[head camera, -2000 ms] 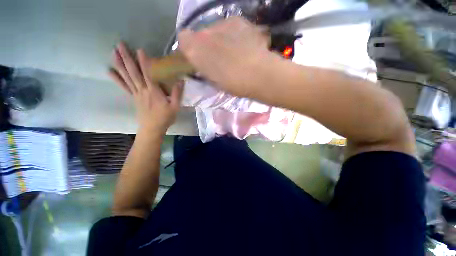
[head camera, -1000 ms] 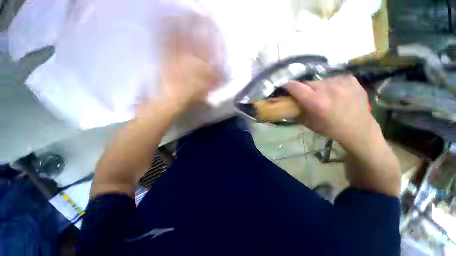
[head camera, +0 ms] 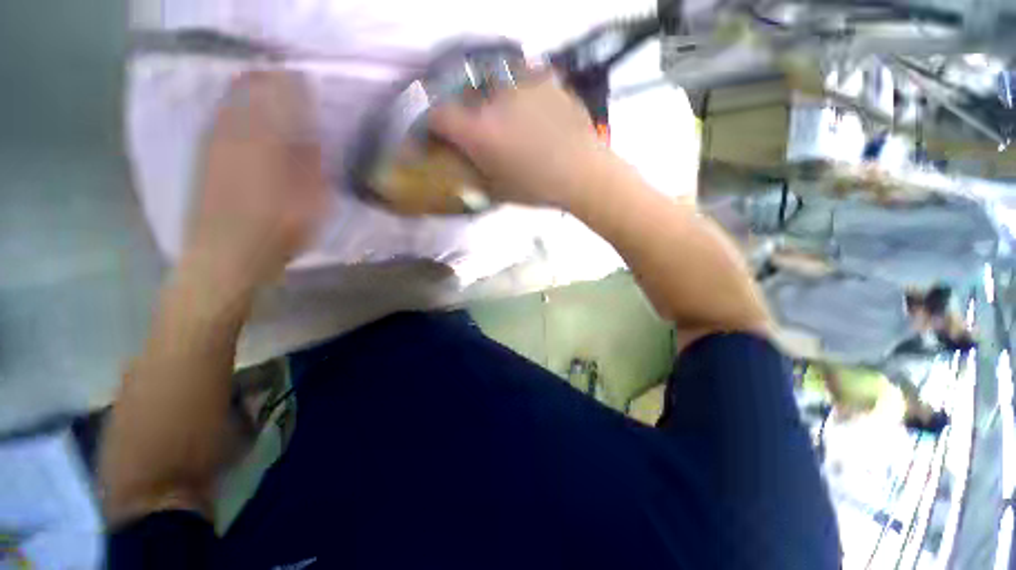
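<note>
A pale pink, nearly white garment [head camera: 368, 239] lies spread over the grey-white pressing board [head camera: 323, 303]. The steam iron [head camera: 390, 134] is on or just above the garment, its pointed front to the left and its tan handle facing me. My right hand [head camera: 529, 139] is shut on the handle. A small red light shows behind my right hand. My left hand [head camera: 259, 167] is blurred and lies over the garment, left of the iron. Its fingers cannot be made out, nor whether it grips the cloth.
A grey surface [head camera: 56, 223] runs along the left side. Dark cables run back from the iron toward the upper right. A cardboard box [head camera: 744, 125] and grey cloth-like items are at the right. Light papers [head camera: 42, 490] lie at the lower left. Greenish floor shows below the board.
The iron in my right hand has moved left from beyond the board's front edge to over the garment. My left hand has moved left. The garment lies flatter, and the view has shifted.
</note>
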